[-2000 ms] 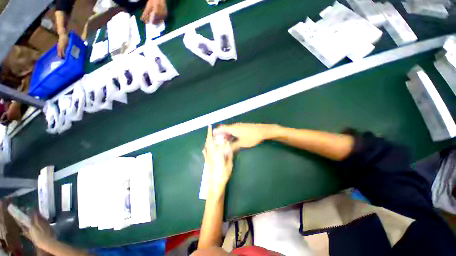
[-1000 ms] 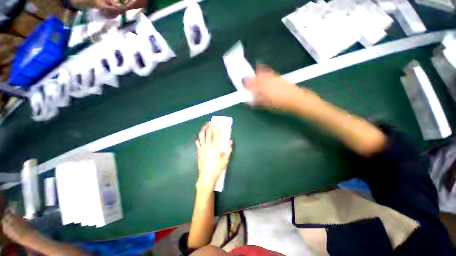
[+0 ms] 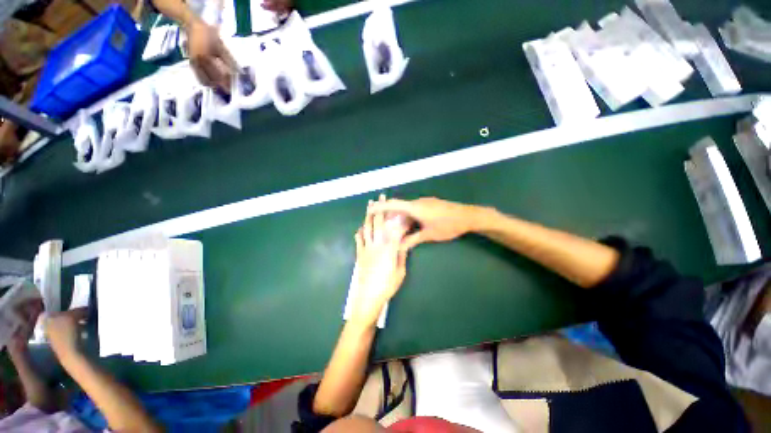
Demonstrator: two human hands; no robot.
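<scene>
A slim white retail box (image 3: 382,316) lies on the green belt in front of me, mostly covered by my left hand. My left hand (image 3: 382,258) lies over it, holding it down. My right hand (image 3: 427,221) is at the box's far end, fingers bent around a bagged device (image 3: 397,224) with a dark patch. The fingers hide most of the device and the box's end, so I cannot tell how far it is inside.
A row of white retail boxes (image 3: 135,304) stands at the left. Bagged devices (image 3: 169,110) lie beyond the white strip (image 3: 338,188), where another worker's hand (image 3: 210,55) reaches. A blue bin (image 3: 84,63) is far left. White boxes (image 3: 613,63) fan out at the right.
My right hand has come back from the middle lane to the box's far end with the bagged device. My left hand stays on the box. Another worker's hand now reaches over the bagged row.
</scene>
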